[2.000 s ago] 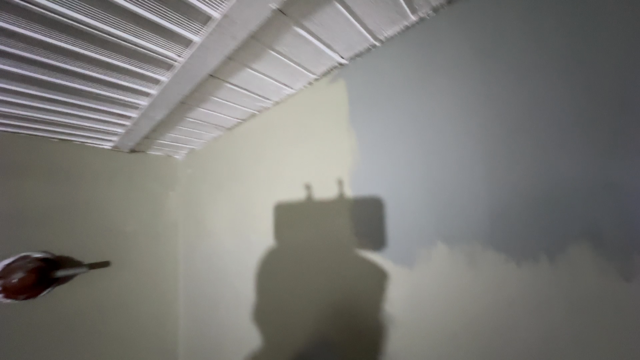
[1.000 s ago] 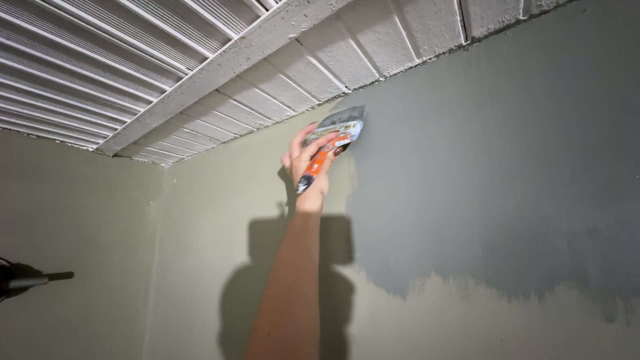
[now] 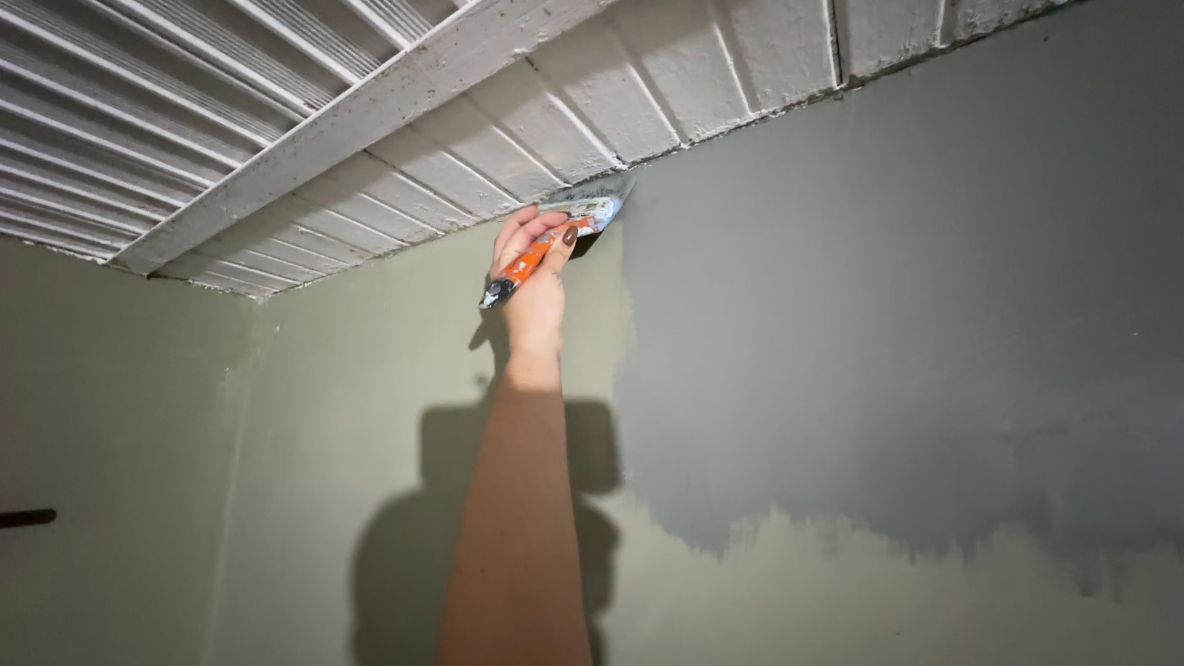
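Note:
My right hand (image 3: 536, 277) is raised on a bare forearm at the middle, its fingers and thumb closed round the handle of a wide flat paintbrush (image 3: 589, 215). The orange handle has a dark end and paint spatters, and slants down to the left across the palm. Its dark bristles lie at the top of the wall, close under the ceiling edge. They are by the left border of a dark grey painted area (image 3: 879, 305). To the left and below, the wall (image 3: 342, 370) is pale green. My left hand is out of view.
White ceiling panels (image 3: 592, 102) meet the wall along a rough edge; a white beam (image 3: 370, 116) crosses them. A wall corner (image 3: 236, 444) stands at the left. The end of a dark rod (image 3: 28, 518) enters from the left edge. A shadow (image 3: 416, 555) falls behind my forearm.
Two seconds ago my right hand was out of view; one second ago it was at the wall with the brush. The brush has since moved up to the ceiling edge. Less of the dark rod shows.

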